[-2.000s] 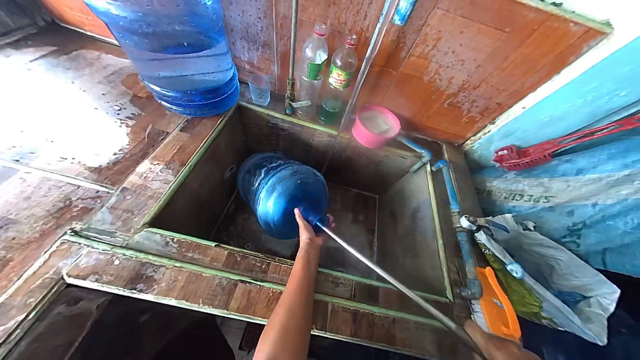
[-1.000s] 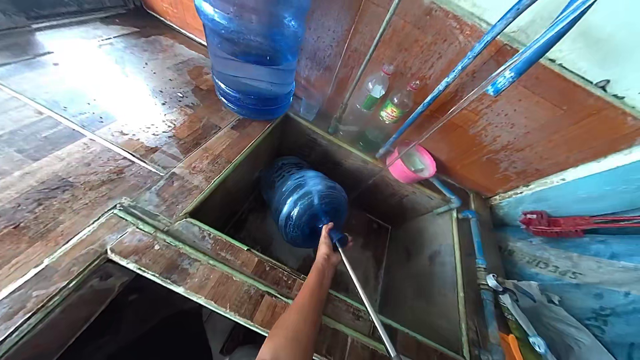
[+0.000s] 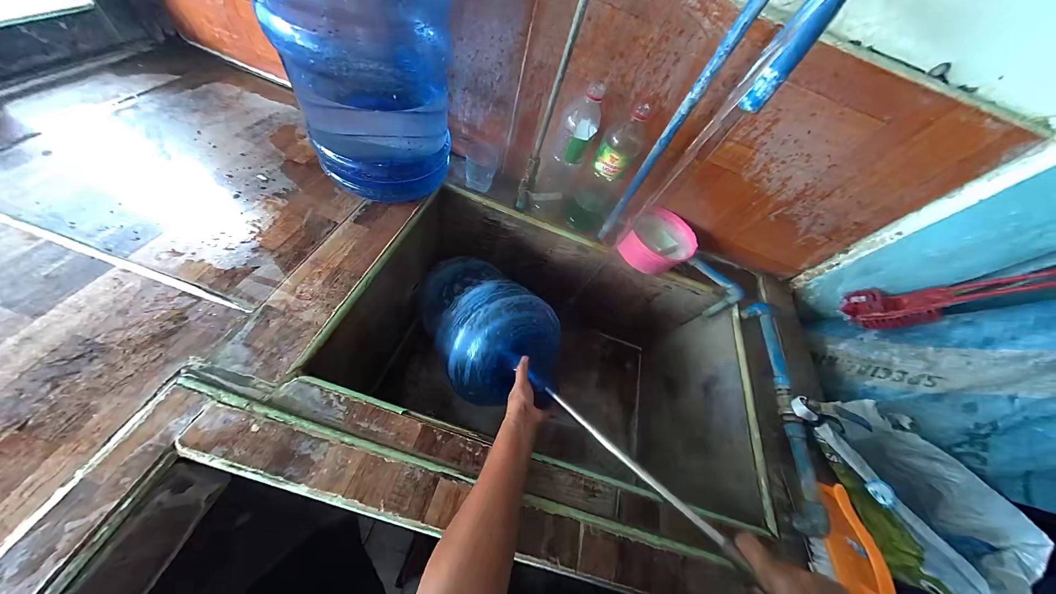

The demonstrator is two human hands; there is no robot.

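A large blue plastic water jug (image 3: pixel 495 330) lies tilted in the tiled sink basin (image 3: pixel 701 412), its neck toward me. My left hand (image 3: pixel 524 396) grips the jug at its neck. A thin metal rod (image 3: pixel 627 462) runs into the jug's mouth; the part inside cannot be made out. My right hand (image 3: pixel 775 565), at the lower right edge and partly cut off, is closed around the rod's outer end.
Another blue jug (image 3: pixel 379 140), partly filled with water, stands on the wet counter beside a clear cup (image 3: pixel 481 167). Along the back edge are plastic bottles (image 3: pixel 610 161), a pink tub (image 3: pixel 657 241) and blue pipes (image 3: pixel 685 115). A red brush (image 3: pixel 891 307) and plastic bags (image 3: pixel 949 495) are at right.
The rod and my right hand have shifted relative to the jug, while my left hand stays at its neck. My right hand, out of view one second ago, is partly visible again. The view has swung.
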